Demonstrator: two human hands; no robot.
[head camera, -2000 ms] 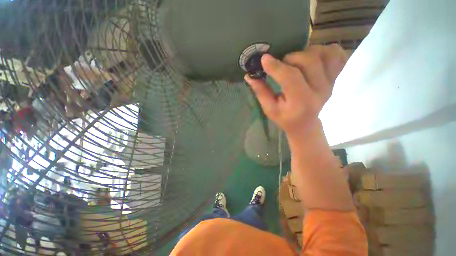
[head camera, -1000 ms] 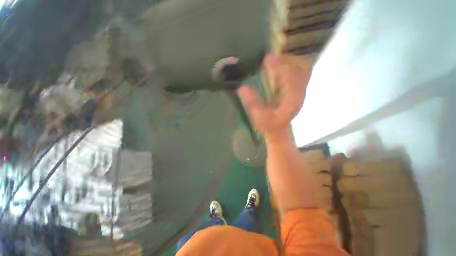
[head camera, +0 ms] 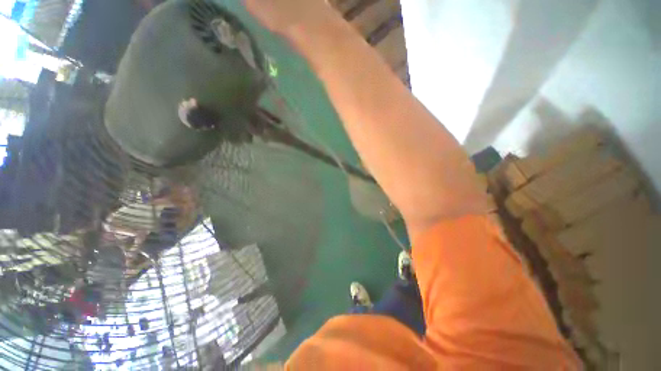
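The grey-green housing of the pedestal fan (head camera: 170, 83) is at upper left, tilted in the picture. Its small dark control knob (head camera: 201, 116) sits on a pale dial, with no hand on it. My bare right arm reaches up past the housing's right side. My right hand (head camera: 279, 13) is cut off by the top edge, so its fingers and any hold are hidden. My left hand is out of the picture.
The fan's wire cage (head camera: 94, 217) covers the left. Through it show a white-topped table (head camera: 170, 293) and blurred people. The fan pole (head camera: 319, 152) meets its base on the green floor (head camera: 312, 253). Brown cartons (head camera: 580, 210) and a white wall-like surface (head camera: 464, 58) are at right.
My right hand has let go of the knob and moved up and left to the top edge. The view has turned, and the fan housing now appears further left, tilted and smaller.
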